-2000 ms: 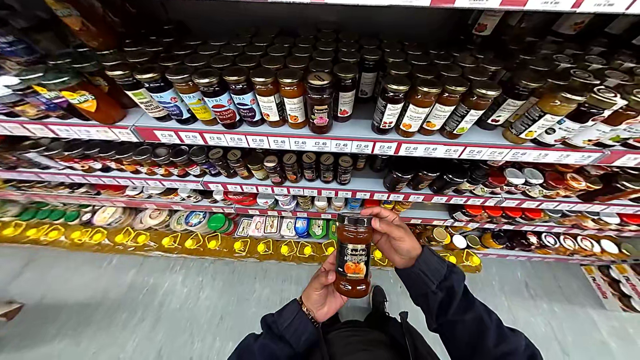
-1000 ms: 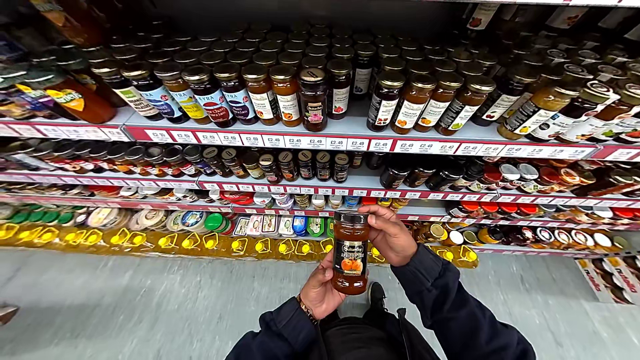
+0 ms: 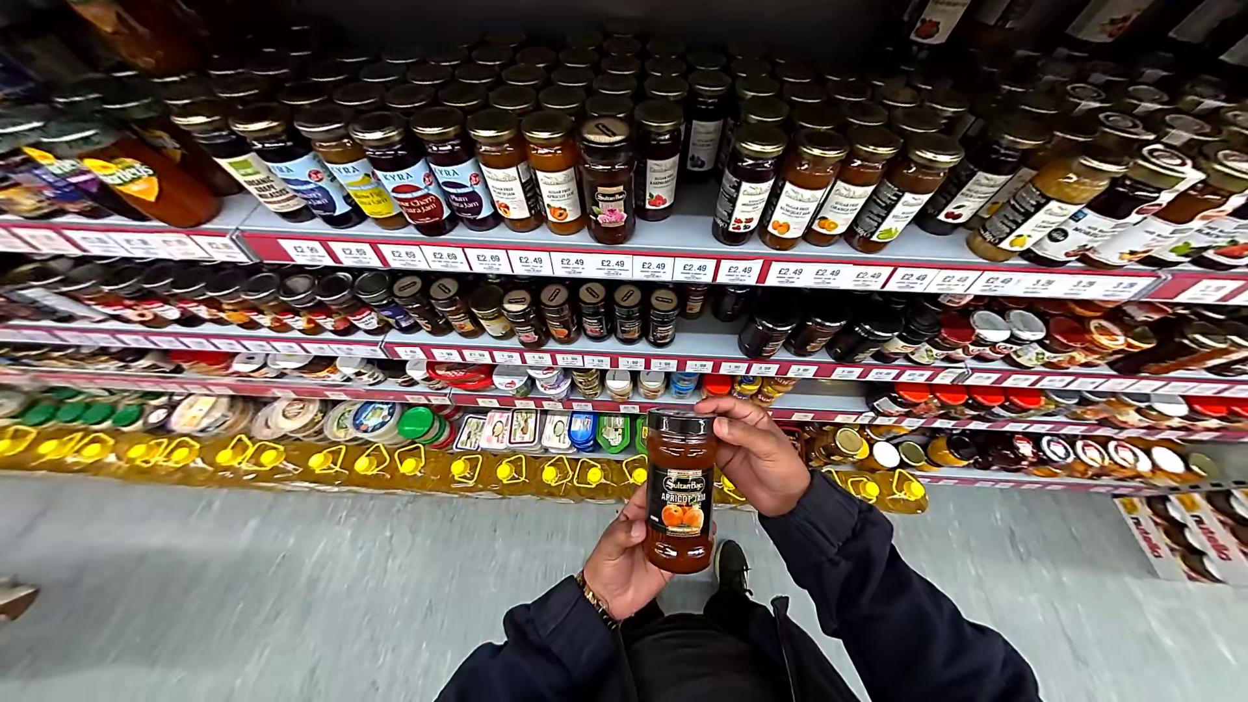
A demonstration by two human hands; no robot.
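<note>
A glass jar of apricot jam point(image 3: 681, 541) with a dark lid is held upright in front of my body, its label facing me. My left hand point(image 3: 624, 565) grips its lower left side, the fingertips partly hidden behind the glass. My right hand point(image 3: 759, 456) holds it near the top right, with fingers at the lid. Beyond the jar stand shelves of jam jars; a jar with a pink flower label point(image 3: 610, 210) stands at the front edge of the upper shelf.
A price rail point(image 3: 585, 263) runs along the upper shelf. Large bottles of yellow oil point(image 3: 468, 478) line the bottom. Boxed jars point(image 3: 1185, 536) sit at the right on the floor. A shoe tip point(image 3: 15, 599) shows at the far left.
</note>
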